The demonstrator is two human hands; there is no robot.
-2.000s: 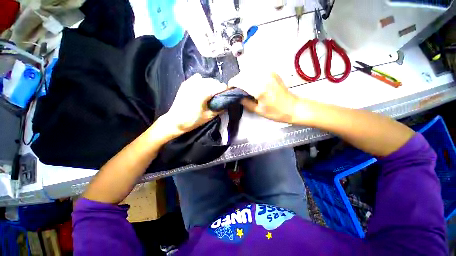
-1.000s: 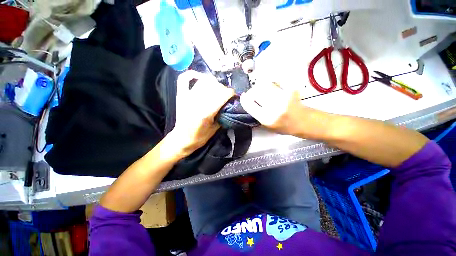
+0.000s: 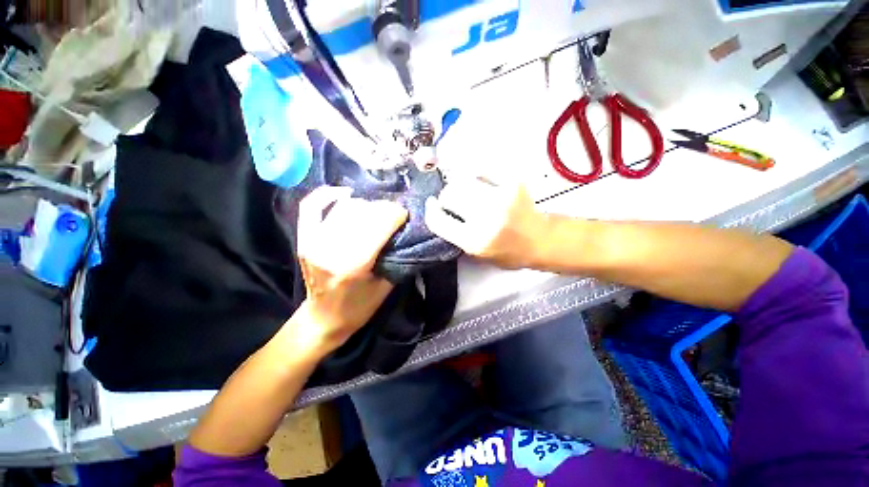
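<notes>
The black outer fabric (image 3: 191, 257) lies spread on the machine table left of the needle. A dark grey layer (image 3: 419, 243) lies bunched between my hands, just in front of the presser foot and needle bar (image 3: 419, 152). My left hand (image 3: 343, 249) grips the grey layer on its left side, fingers curled. My right hand (image 3: 486, 221) pinches its right side close to the presser foot; its fingertips look overexposed. A black band (image 3: 438, 297) hangs in a loop below the grey layer near the table edge. The stitching point is partly hidden.
The white sewing machine (image 3: 534, 33) stands behind the work, with a light blue plastic piece (image 3: 274, 128) at left. Red-handled scissors (image 3: 610, 141) and thread snips (image 3: 724, 150) lie right. A blue crate (image 3: 667, 390) is on the floor at right. Cloth piles are at far left.
The grey layer, earlier a narrow folded edge between my fingertips, now lies flatter by the presser foot. My hands have moved up to it. The camera view has shifted, showing more of the machine head.
</notes>
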